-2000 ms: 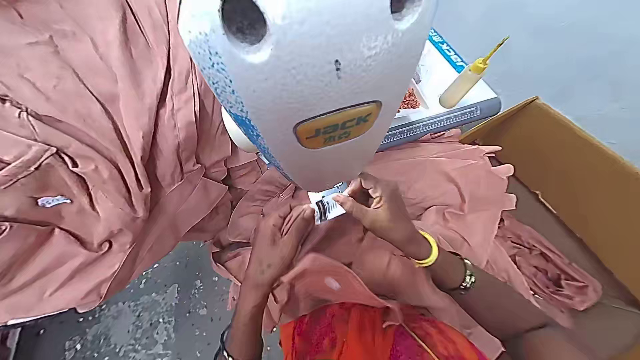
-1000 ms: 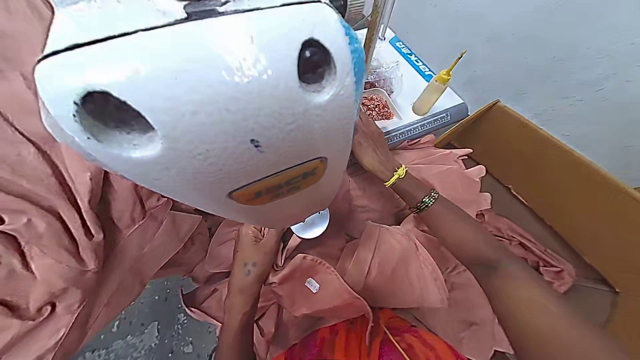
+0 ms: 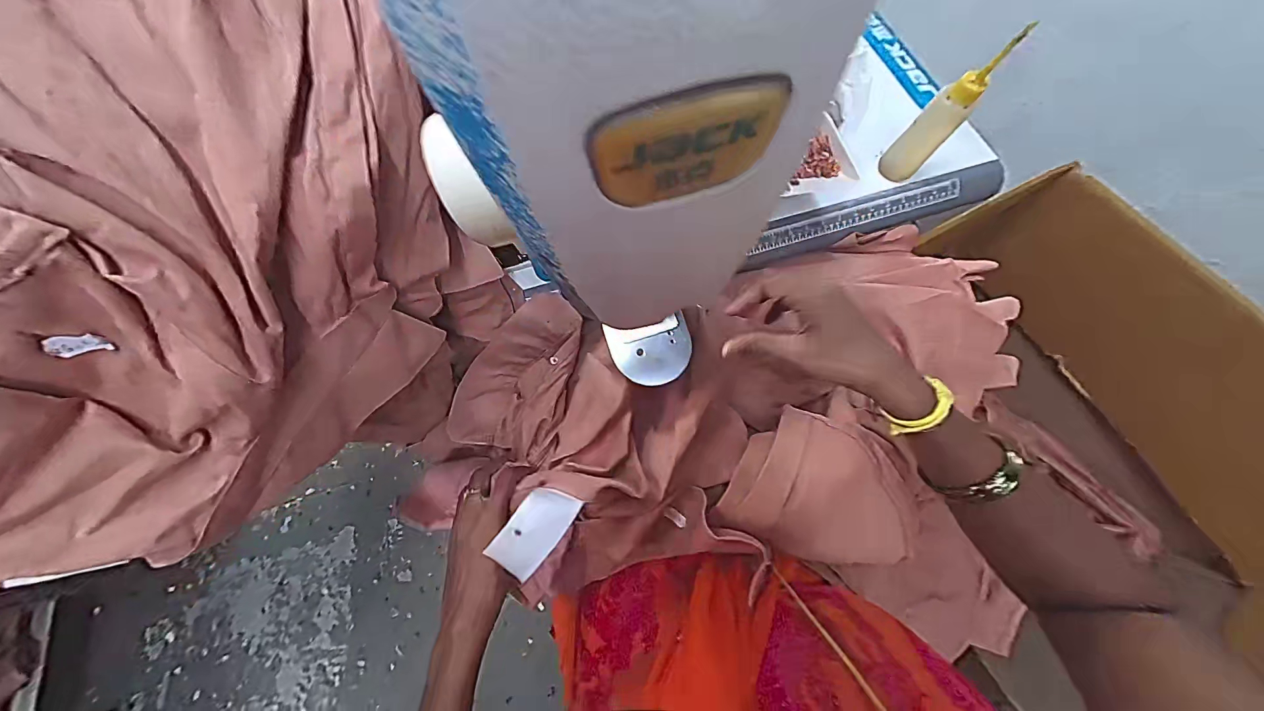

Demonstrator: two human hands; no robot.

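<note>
A white Jack sewing machine head point(image 3: 632, 237) fills the upper middle, with a rounded white metal plate point(image 3: 652, 354) at its lower end. Under and around it lies a pinkish-brown garment point(image 3: 612, 425). Low and left of the plate, my left hand point(image 3: 486, 513) grips the garment's edge, its fingers partly hidden by cloth; a white label point(image 3: 534, 533) lies against the cloth beside it. To the right of the machine head, my right hand point(image 3: 805, 331) is raised over the cloth, fingers apart and bent, with nothing seen between them.
More pinkish-brown cloth point(image 3: 178, 247) is heaped at the left. At the back right, the machine table point(image 3: 869, 212) with a printed ruler edge bears a yellow-tipped oil bottle point(image 3: 928, 130) and small reddish pieces point(image 3: 818, 160). A cardboard box point(image 3: 1155, 326) stands at the right.
Two seconds ago both hands held a small printed label below the machine head. My left hand is now lower and on the garment. My right hand has come back from beside the machine. The view has shifted.
</note>
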